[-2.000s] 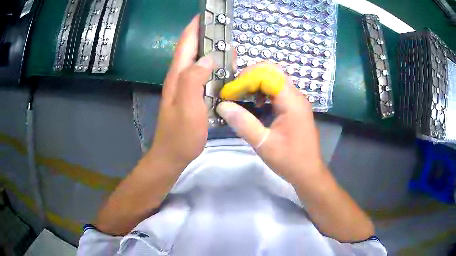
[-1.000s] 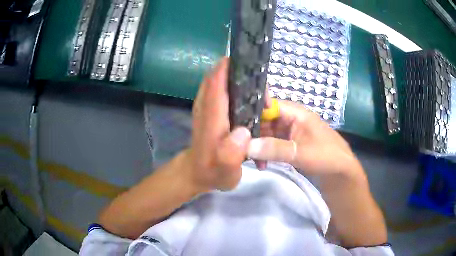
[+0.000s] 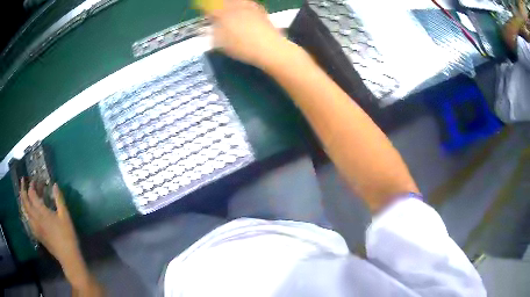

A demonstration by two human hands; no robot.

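My left hand point(image 3: 49, 223) is at the far left, with its fingers and thumb around grey fixture strips point(image 3: 38, 165) lying side by side. My right hand point(image 3: 244, 29) reaches to the top of the view, at the right end of a single fixture strip point(image 3: 165, 42) beyond the white edge. Yellow finger cots show at its fingertips, blurred and cut off by the top edge. Whether it touches or grips that strip cannot be told. The clear blister tray point(image 3: 180, 133) with rows of shiny round components lies between my hands.
A tall dark stack of strips point(image 3: 354, 49) stands right of my right forearm. Clear glossy trays point(image 3: 447, 43) lie beyond it, with a red line across them. A blue stool point(image 3: 468, 113) is below at the right. Another person's hand point(image 3: 514, 26) and white sleeve show at the right edge.
The view has swung to the right. My hands have parted; the strip once held upright between them is no longer there. My left hand is on the left strips, my right hand stretched beyond the white edge.
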